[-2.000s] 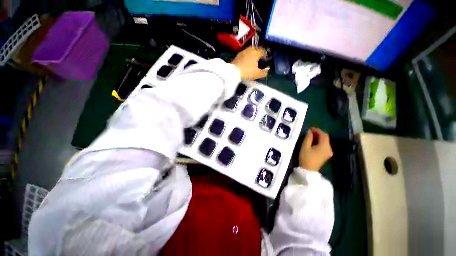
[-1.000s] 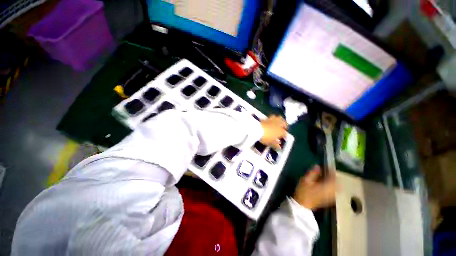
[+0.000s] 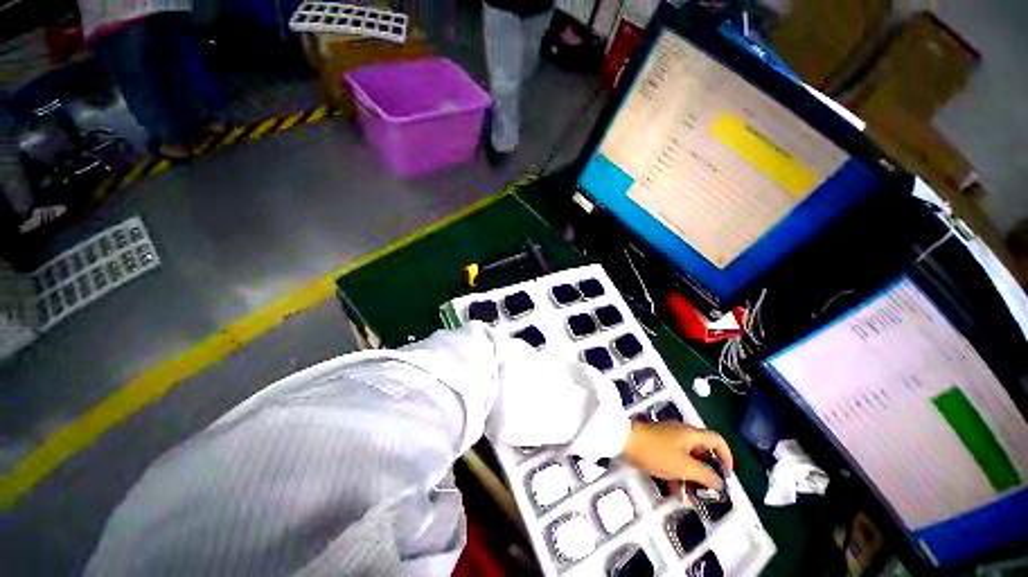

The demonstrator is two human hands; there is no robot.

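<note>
The white tray (image 3: 526,437) lies slanted on the green mat, with rows of black rounded-square smartwatch bodies (image 3: 684,529) in its pockets. Several units or pockets near its lower left look bright white. My left hand (image 3: 676,453) is over the tray's right part, with curled fingertips on a dark smartwatch body (image 3: 712,491); the fingers partly hide it. My left sleeve covers the tray's middle left. My right hand is not in view.
The left monitor (image 3: 721,158) shows a yellow bar, the right monitor (image 3: 913,406) a green one. A red box (image 3: 705,318), white puck (image 3: 702,387), crumpled tissue (image 3: 796,473) and yellow-tipped tool (image 3: 502,268) surround the tray. A purple crate (image 3: 419,113) and people's legs (image 3: 511,79) are beyond.
The view has turned left. My left hand has moved from near the red box to the tray's right part. My right hand has left the picture. A yellow bar now shows on the left monitor.
</note>
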